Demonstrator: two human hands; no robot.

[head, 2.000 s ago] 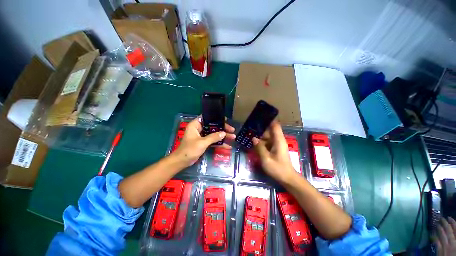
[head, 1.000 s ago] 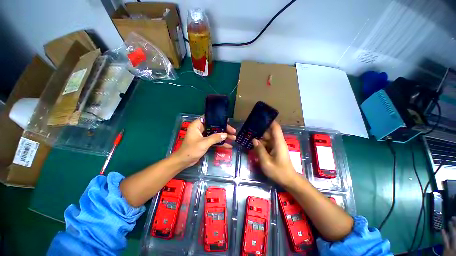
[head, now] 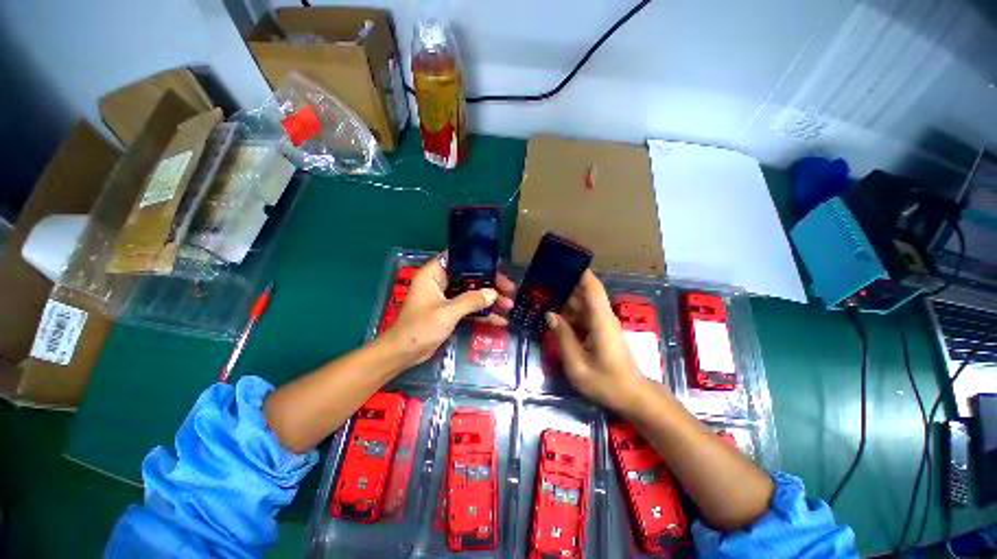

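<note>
My left hand point(head: 434, 317) holds a black-fronted keypad phone point(head: 474, 242) nearly upright, thumb on its lower keys. My right hand point(head: 594, 339) holds a second keypad phone point(head: 555, 270), tilted to the right, thumb near its lower keys. Both screens look dark, the left one faintly lit. Below the hands lies a clear blister tray point(head: 420, 489) with two rows of pockets. Several red open-backed phones point(head: 472, 476) lie face down in it. Some upper-row phones show a white battery point(head: 713, 346). My forearms hide parts of the tray.
Behind the tray lie a cardboard sheet point(head: 587, 218) and white paper point(head: 716, 218). A drink bottle point(head: 440, 104), plastic bag point(head: 328, 137) and cardboard box point(head: 328, 55) stand at the back left. A red pen point(head: 249, 328) lies left. A teal instrument point(head: 840, 260) with cables is right.
The right-hand phone has shifted slightly left and down. The left-hand phone has moved slightly right, and its screen looks a little lighter. The other person's hand at the right edge is gone from view.
</note>
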